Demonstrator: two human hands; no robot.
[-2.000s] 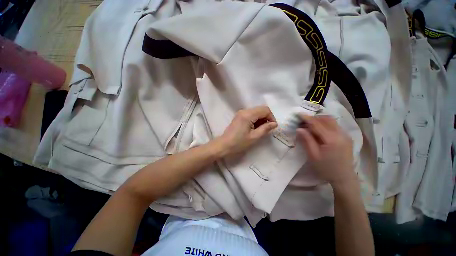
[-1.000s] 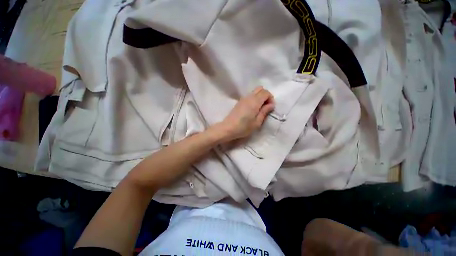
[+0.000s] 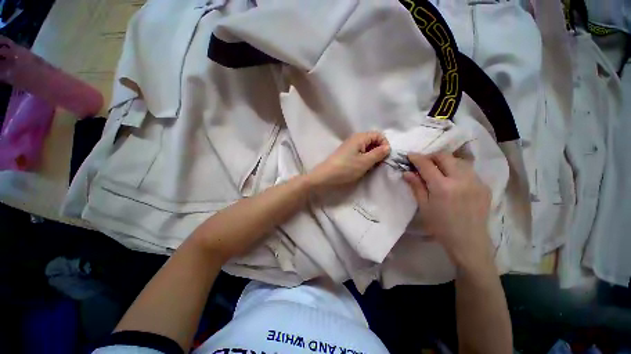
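A cream jacket (image 3: 377, 76) lies heaped in front of me. Its collar band (image 3: 448, 76) is black with a yellow key pattern, and a buttonhole (image 3: 366, 213) shows on the front placket below my hands. My left hand (image 3: 358, 159) pinches the placket fabric near its edge. My right hand (image 3: 443, 187) is close beside it, fingers closed around a small dark tool, apparently thread snips (image 3: 408, 164), mostly hidden by the fingers. The tool's tip is at the pinched fabric. The buttonhole under the fingers is hidden.
More cream jackets (image 3: 159, 159) lie to the left, and others (image 3: 595, 159) with buttonhole rows at the right. A pink bottle (image 3: 52, 79), a pink bag (image 3: 28, 131) and a black object (image 3: 87, 144) lie on the wooden table (image 3: 76, 48) at the left.
My right hand has come back from the lower right edge to the placket, beside my left hand. The fabric there is now bunched between both hands.
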